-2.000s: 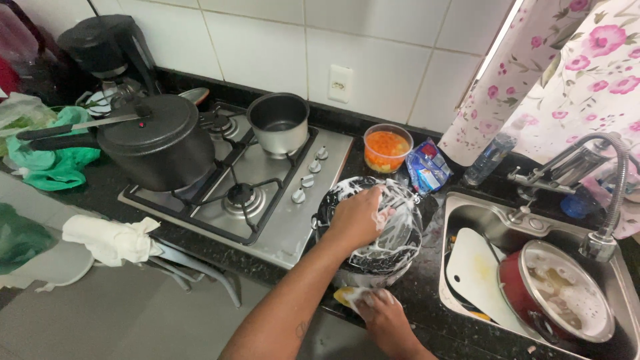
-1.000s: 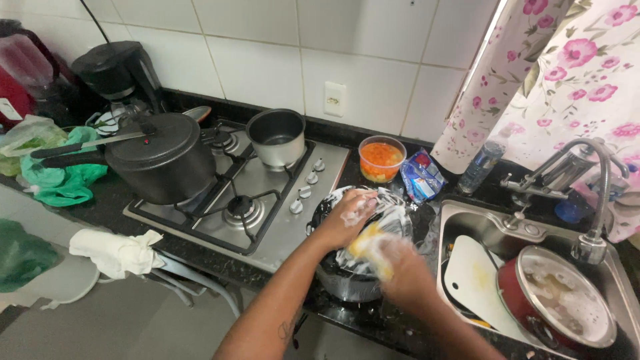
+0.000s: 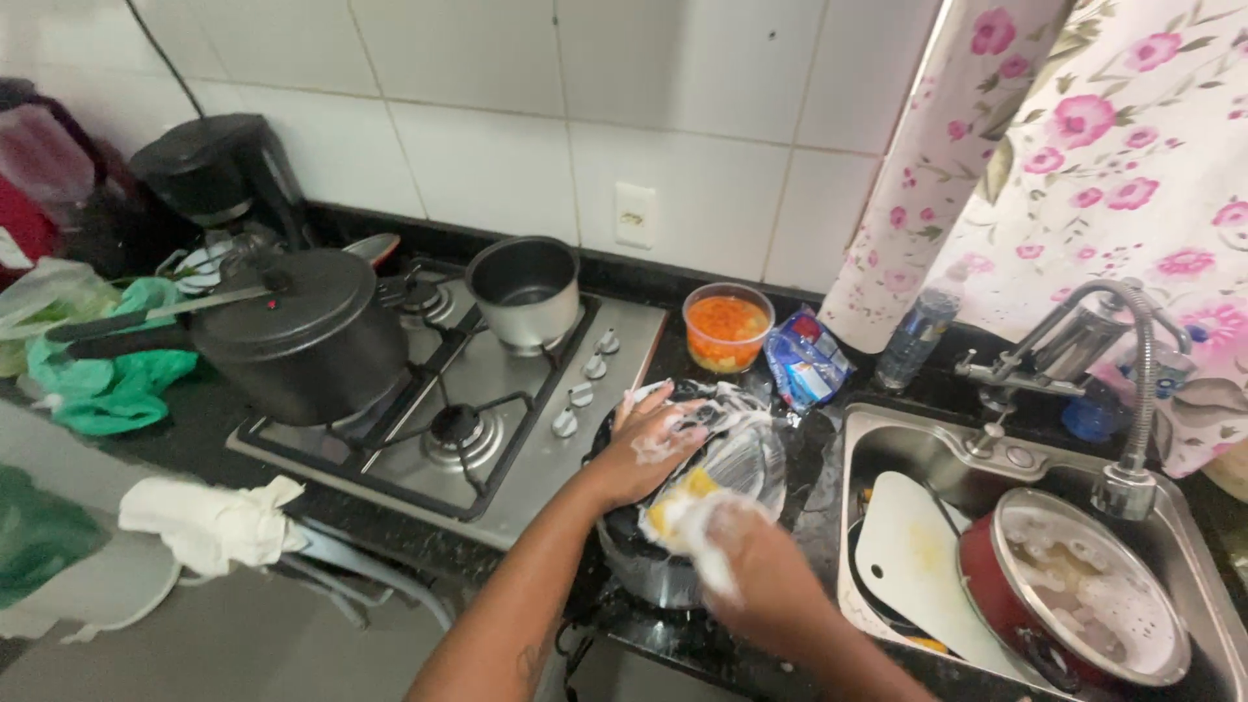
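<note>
A dark round pot, its top smeared with white suds, stands on the granite counter between the stove and the sink. On its soapy top rests my left hand, fingers spread and foam on the skin. My right hand, blurred and covered in foam, grips a yellow sponge against the near part of the same surface. Whether that surface is a lid or the pot's base, I cannot tell. Behind it are a clear tub of orange food and a blue plastic packet.
Left, a gas stove bears a black pressure cooker and a small saucepan. The steel sink holds a white cutting board and a red pot of sudsy water, under a faucet.
My right hand has come up from the pot's near side with the sponge, onto its soapy top. My left hand now lies flatter, with fingers spread, at the top's left part.
</note>
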